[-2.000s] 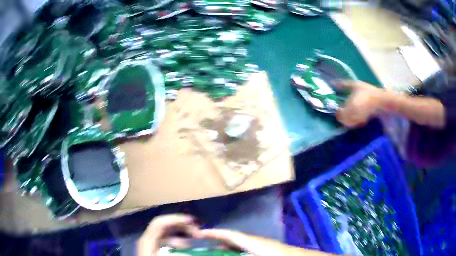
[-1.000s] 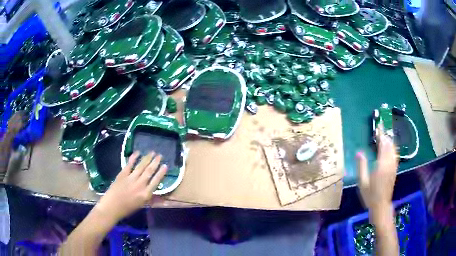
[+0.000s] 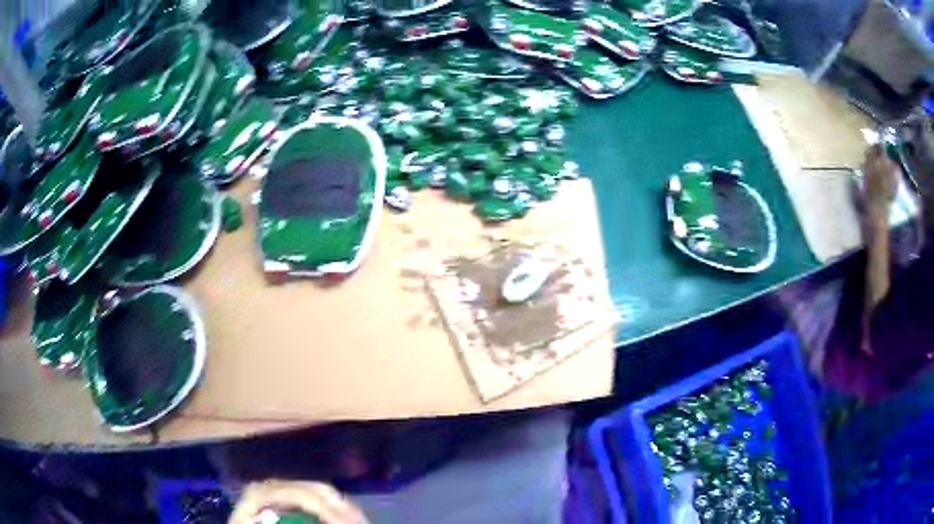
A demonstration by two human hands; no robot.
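My left hand (image 3: 297,498) is at the bottom edge, mostly cut off. Its fingers curve over a green car body moulding (image 3: 299,518), of which only a sliver shows. My right hand is not in view. One moulding (image 3: 317,233) lies on the tan cardboard, dark hollow up. Another moulding (image 3: 141,358) lies at the cardboard's left front. A small white glue dish (image 3: 524,281) sits on the stained glue board (image 3: 481,374). Small green parts (image 3: 492,154) are heaped behind it.
Stacked mouldings (image 3: 154,97) fill the left and back. One moulding (image 3: 746,256) lies on the green bench top (image 3: 645,143). A blue bin (image 3: 707,375) of small green parts stands below the front edge. Another person's hand (image 3: 877,194) is at the far right.
The moulding under my left hand has left the cardboard, and that hand is now at the bottom edge. My right hand has left the right-hand moulding and the picture. The view has shifted.
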